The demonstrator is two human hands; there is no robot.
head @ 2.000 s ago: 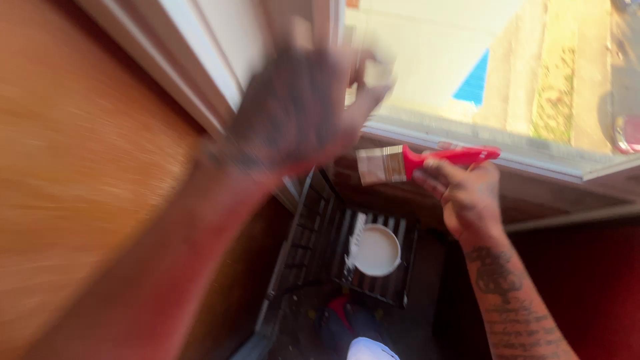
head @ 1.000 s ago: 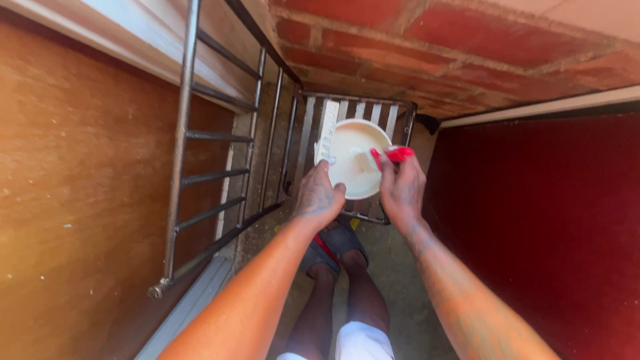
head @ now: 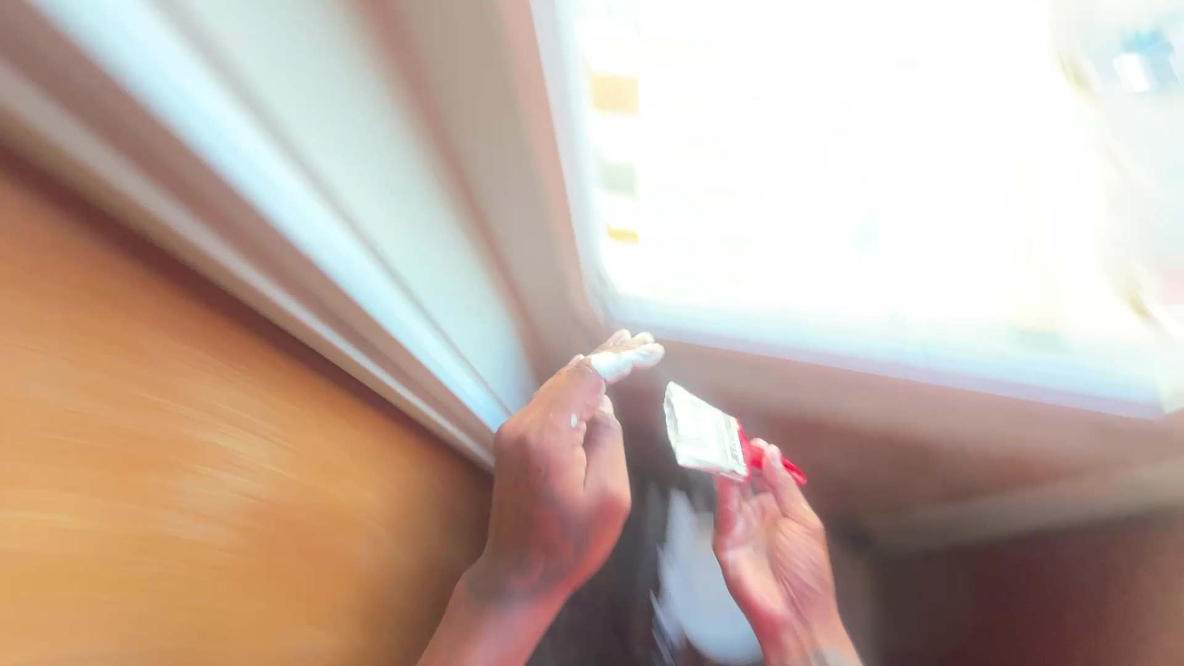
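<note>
A paintbrush (head: 708,433) with a red handle and bristles coated in white paint is held in my right hand (head: 772,546), its bristles pointing left toward my other hand. My left hand (head: 564,462) is raised beside the corner of the window frame (head: 564,305); it grips nothing that shows, and white paint covers some of its fingers. Whether those fingers touch the frame cannot be told. Below and between the hands, a white paint container (head: 708,592) appears blurred and partly hidden by my right hand.
A bright window (head: 832,185) fills the upper right. White moulding (head: 305,203) runs diagonally on the left, above a brown wooden panel (head: 185,444). A dark red surface (head: 1045,592) lies at the lower right.
Both hands have left the white container and risen toward the window, the right one with the brush. The left hand has let go of the container's rim. The view has tilted up.
</note>
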